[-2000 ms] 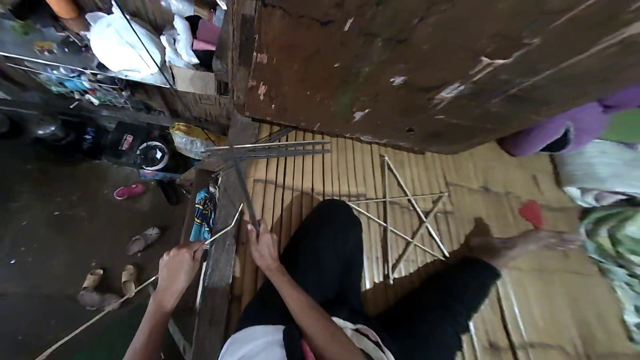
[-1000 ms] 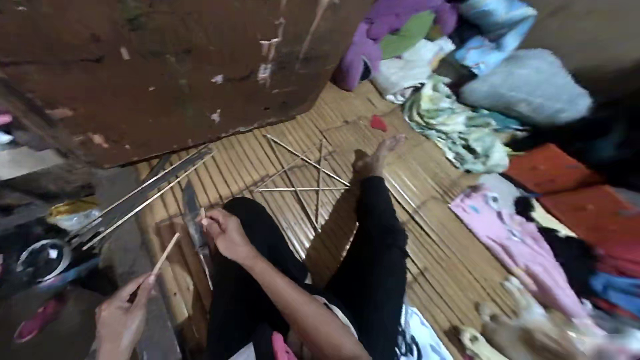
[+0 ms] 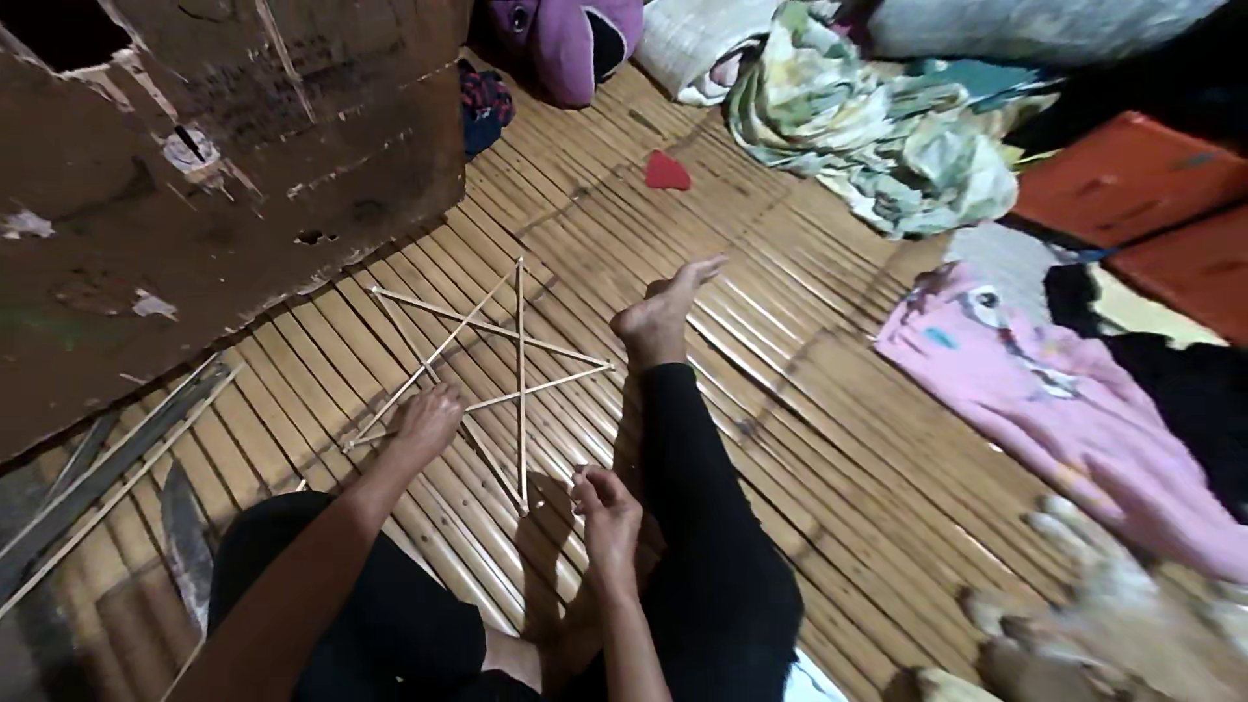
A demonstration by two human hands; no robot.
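On the slatted bamboo floor lies a five-pointed star frame of thin bamboo sticks. My left hand rests over the star's lower left part, its fingers at the crossing sticks; whether they grip a stick is hidden. My right hand is just right of the star's lower point, fingers curled, thumb and fingertip close together; whether something small is between them cannot be told. A knife blade lies on the floor beside my left knee.
A brown wooden panel stands at the upper left, long strips below it. Around the right lie a crumpled green-white cloth, a pink garment and a furry animal. A red scrap lies beyond my foot.
The view has swung right. Both hands have moved to the star frame. The stick seen in my left hand and the knife by my right hand a second ago are no longer held there.
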